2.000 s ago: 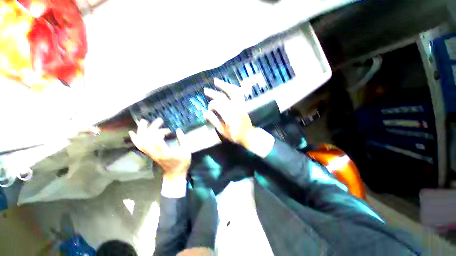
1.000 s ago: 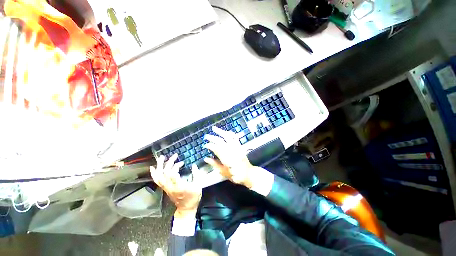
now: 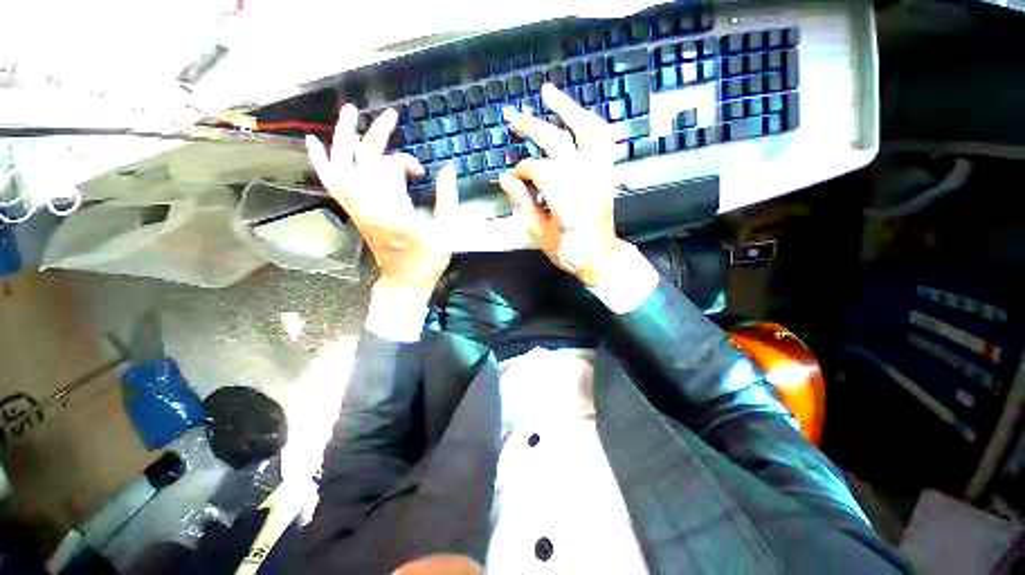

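The keyboard (image 3: 764, 84), with a silver-grey frame and dark keys with a bluish glow, lies at the desk's front edge near the top of the view. My left hand (image 3: 388, 208) is over its left end, fingers spread, holding nothing. My right hand (image 3: 568, 185) is over its middle keys, fingers apart and bent, holding nothing. A dark wrist rest (image 3: 669, 207) lies along the near edge, right of my right hand. Whether fingertips press keys cannot be told.
The white desk (image 3: 371, 28) edge runs behind the keyboard. A thin red cable (image 3: 295, 126) is at the edge on the left. A pale translucent bag (image 3: 169, 242) hangs below it. An orange rounded object (image 3: 787, 371) is right of my lap. Blue binders (image 3: 950, 337) stand at the right.
The view has tilted down, so the mouse, pen and red-orange bag have left the picture and more floor and lap show. Both hands remain over the keyboard, with fingers slightly shifted.
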